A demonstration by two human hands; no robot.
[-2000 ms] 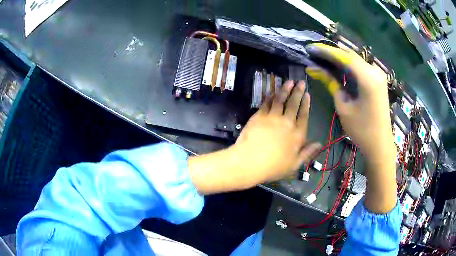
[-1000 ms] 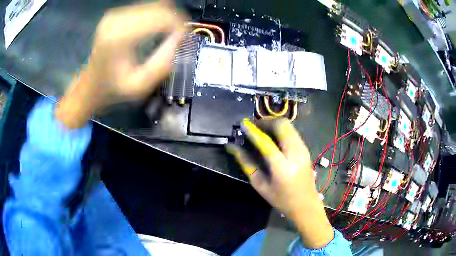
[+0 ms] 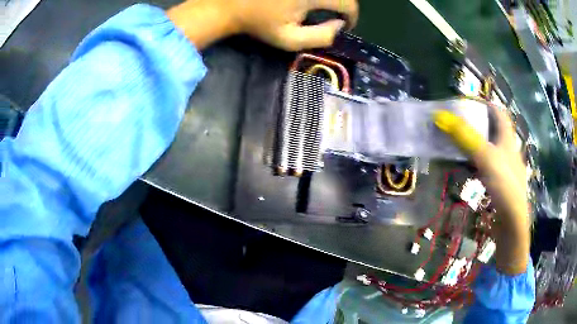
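A black jig (image 3: 266,190) lies on the bench with a heat sink at its left; its silver fin stack (image 3: 300,123) and copper-coloured bends show. A silver-grey metal stencil (image 3: 392,128) reaches right from beside the fins, blurred. More copper-coloured bends (image 3: 397,179) show below it. My right hand (image 3: 490,142), with yellow finger coverings, is closed around the stencil's right end. My left hand (image 3: 285,22) is at the jig's back edge, fingers curled and cut off by the top edge; whether it grips the dark part there cannot be told.
Wired modules (image 3: 473,193) with red leads and small white connectors lie to the right, some behind my right hand. A rail (image 3: 436,22) runs along the back right. The bench's front edge (image 3: 253,226) curves across below the jig. More units stand at the far right, blurred.
My right hand has moved from the jig's front edge to the stencil's right end. My left hand has moved from over the left side to the jig's back edge. The view has shifted.
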